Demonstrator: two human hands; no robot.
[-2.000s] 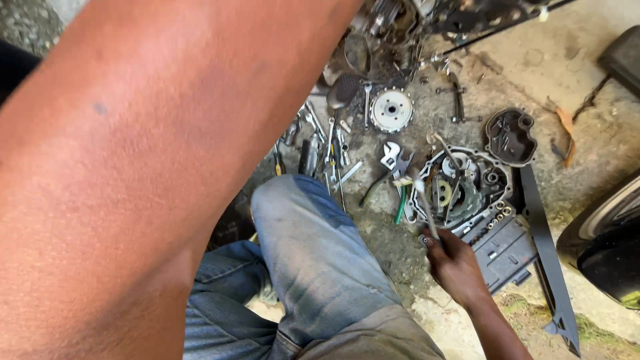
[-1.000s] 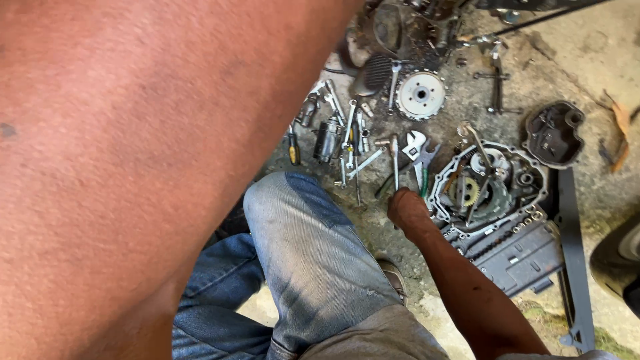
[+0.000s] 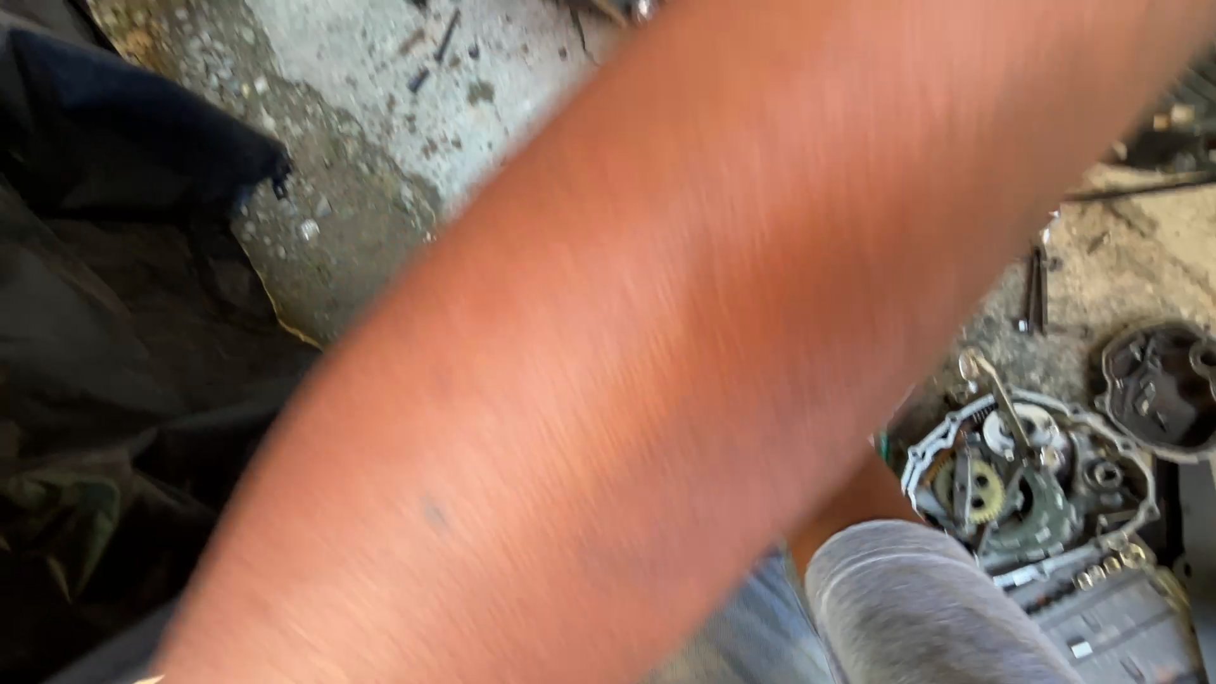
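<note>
My left forearm fills the middle of the view, blurred and running up to the top right; its hand lies outside the frame. Part of my right arm shows beneath it, beside a grey sleeve, and the right hand is hidden behind the left forearm. Right of the arms, an open engine crankcase cover (image 3: 1145,475) lies on the ground with a yellowish gear (image 3: 983,492) and a wrench (image 3: 1002,404) in it. Below that is a grey socket set case (image 3: 1116,617) with sockets (image 3: 1107,568) along its edge.
A dark round metal cover (image 3: 1161,389) lies at the right edge. Thin metal tools (image 3: 1034,290) rest on the stained concrete floor above the crankcase cover. Dark cloth or sheeting (image 3: 104,313) spreads over the left side, beside gravelly ground (image 3: 318,209).
The view has swung left. My right hand, seen near the wrenches a second ago, is now hidden behind the left forearm, as are the adjustable wrench and the round toothed metal part.
</note>
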